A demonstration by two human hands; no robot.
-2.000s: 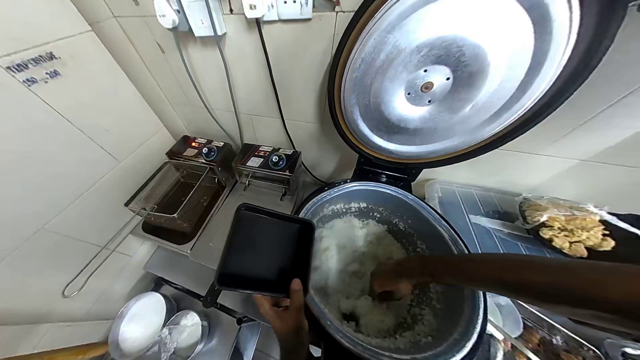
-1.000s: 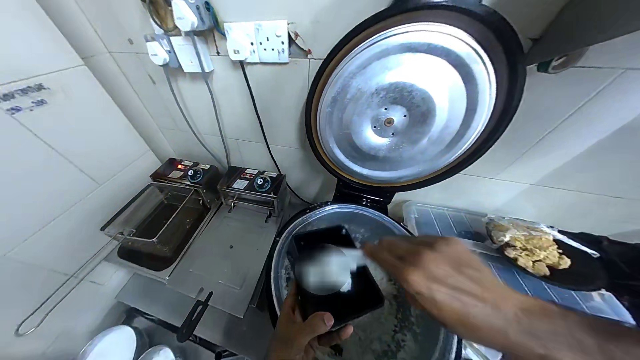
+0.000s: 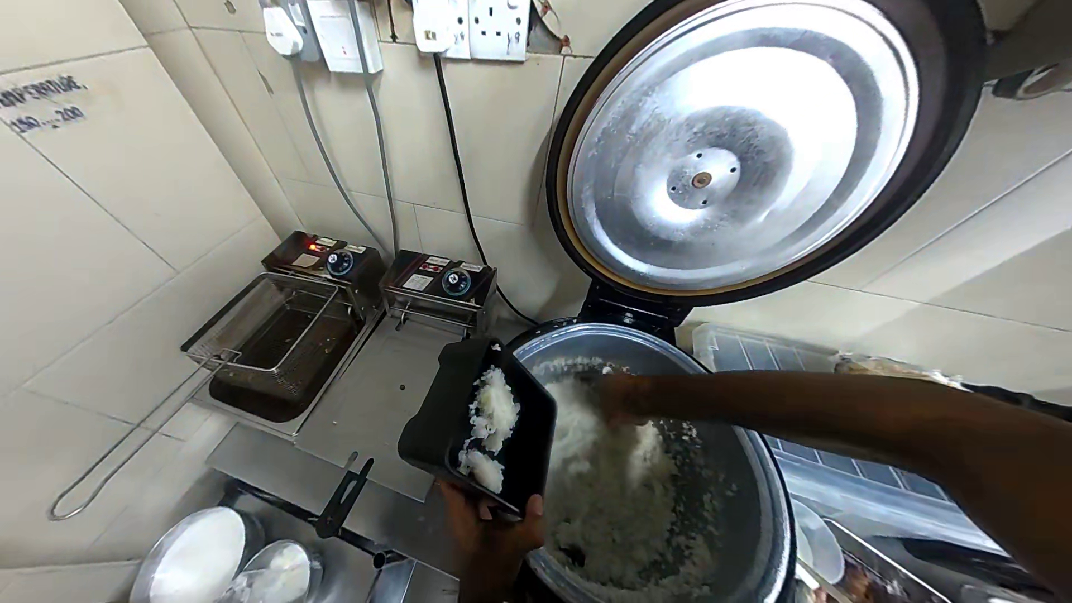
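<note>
A black square container [image 3: 523, 440] is gripped by its lower edge in my left hand [image 3: 494, 528], tilted beside the left rim of a large rice cooker. Clumps of white rice [image 3: 494, 410] lie inside it. My right hand [image 3: 621, 398] reaches down into the cooker pot [image 3: 758, 502], over the cooked rice [image 3: 611, 502]; motion blur and steam hide its fingers, and whether it holds a utensil cannot be seen. Behind the pot the cooker's round metal-lined lid [image 3: 745, 151] stands raised.
To the left are a deep fryer with a wire basket [image 3: 276, 335], a second fryer control box [image 3: 440, 285] and black tongs [image 3: 343, 498]. Bowls of white contents [image 3: 197, 557] stand at the lower left. A clear plastic tray [image 3: 846, 452] lies right of the cooker, below my forearm.
The black container was empty two seconds ago and now has rice in it. It has moved from over the pot to the left rim, and my right hand has gone from the container into the pot.
</note>
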